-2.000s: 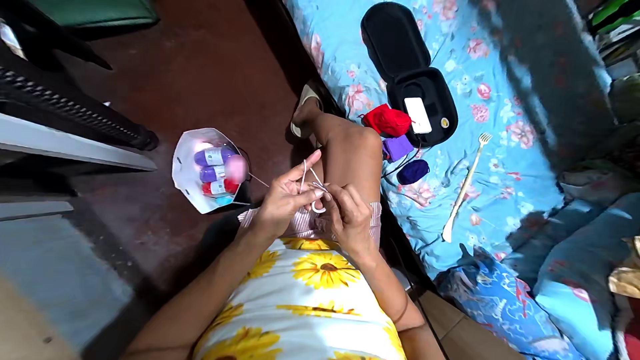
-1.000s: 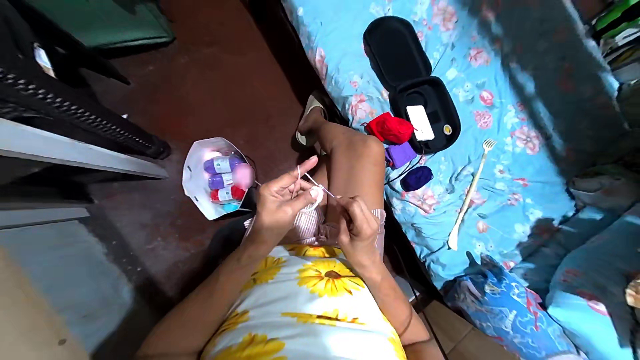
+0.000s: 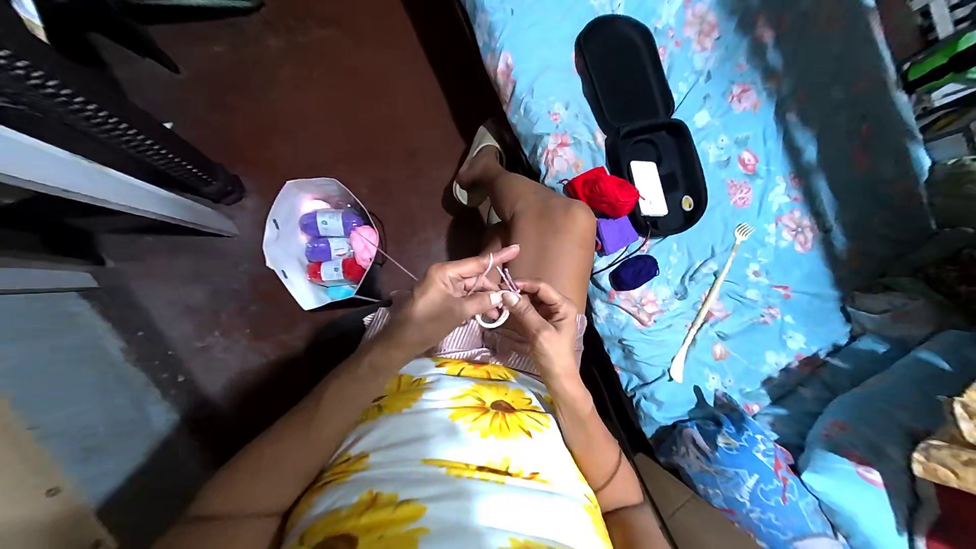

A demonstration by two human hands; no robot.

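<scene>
Above my lap, my left hand (image 3: pixel 454 297) has pale yarn looped over its raised index finger and pinches a small white ring-shaped piece (image 3: pixel 492 319). Close against it, my right hand (image 3: pixel 545 313) grips a thin crochet hook (image 3: pixel 508 279) at the top of the piece; the hook is small and partly hidden by the fingers. A strand of yarn (image 3: pixel 393 261) runs from the left hand to a white bag (image 3: pixel 286 263) on the floor. In the bag are several skeins, among them a purple one (image 3: pixel 332 223), a red one (image 3: pixel 335 271) and a pink ball (image 3: pixel 364 245).
On the flowered bedsheet (image 3: pixel 732 305) at my right lie a red yarn ball (image 3: pixel 602 192), a dark blue yarn ball (image 3: pixel 634 272), a purple piece (image 3: pixel 614 235), an open black case (image 3: pixel 679 141) with a white object (image 3: pixel 649 188), and a fork-ended back scratcher (image 3: pixel 709 305).
A second ago my right hand was drawn a little away from the left, with yarn stretched between them. Now both hands are close together at the white piece.
</scene>
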